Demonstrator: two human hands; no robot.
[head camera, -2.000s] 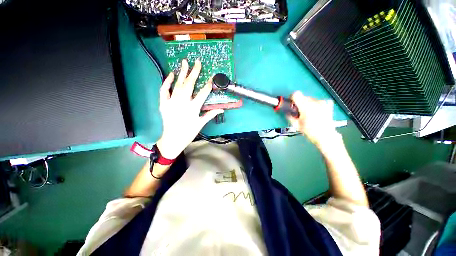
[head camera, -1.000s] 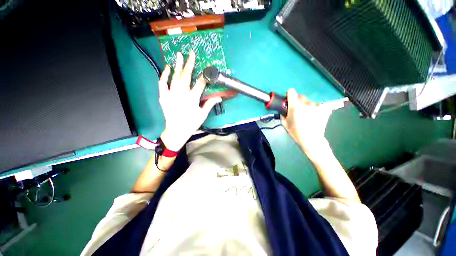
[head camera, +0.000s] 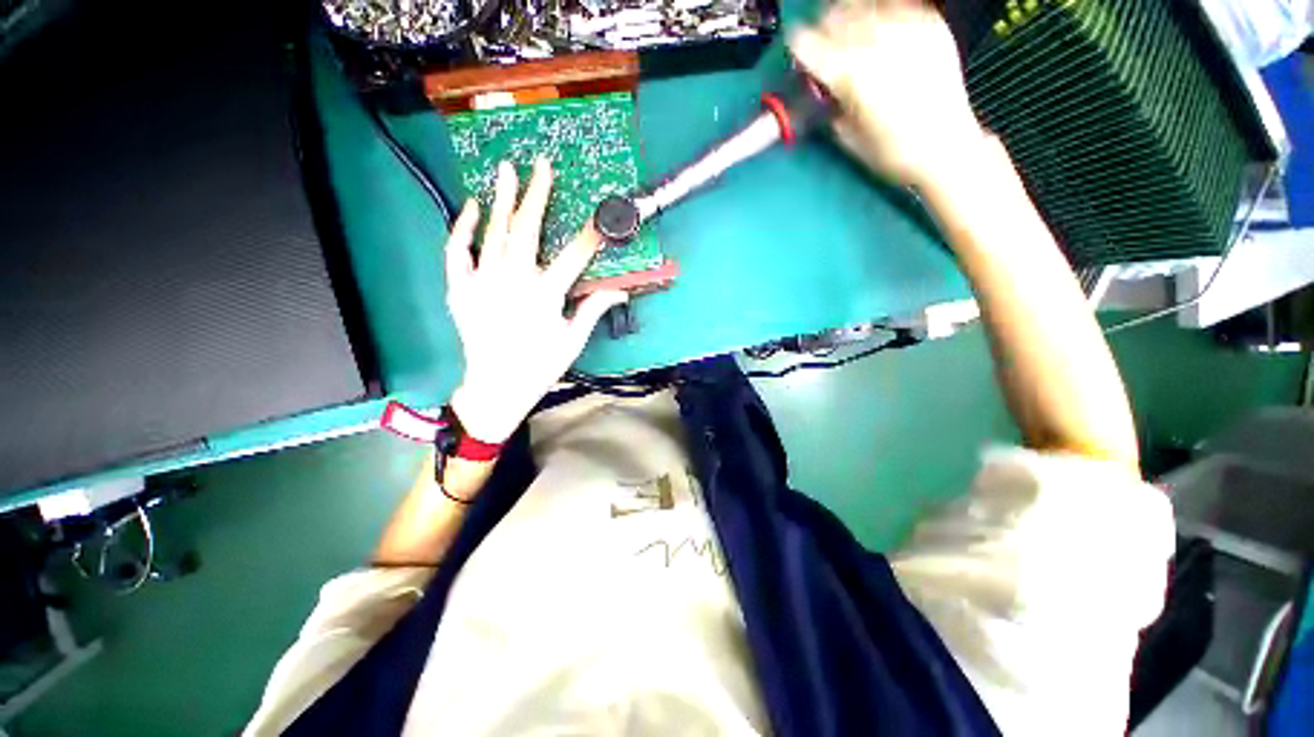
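Observation:
A green circuit board (head camera: 584, 141) lies in the reddish-brown fixture (head camera: 541, 75), with a raised bar at its far edge. My left hand (head camera: 516, 310) lies flat over the board's lower left part, fingers spread, holding nothing. A red wrist strap (head camera: 468, 444) is on that wrist. My right hand (head camera: 896, 89) grips the black-and-red handle of the torque wrench (head camera: 709, 166). The wrench's round head sits over the board's lower right part, close to my left index finger. The fastener under the head is hidden.
A black parts tray (head camera: 699, 55) heaped with silver hardware is beyond the fixture. A black slotted rack (head camera: 1138, 130) with green boards stands at the right, partly behind my right arm. A black ribbed panel (head camera: 159, 245) covers the left. A black cable (head camera: 411, 166) runs left of the fixture.
My right hand has swung the wrench handle away from me, from right of the fixture's near side up toward the tray. The wrench head and my left hand stay at the board.

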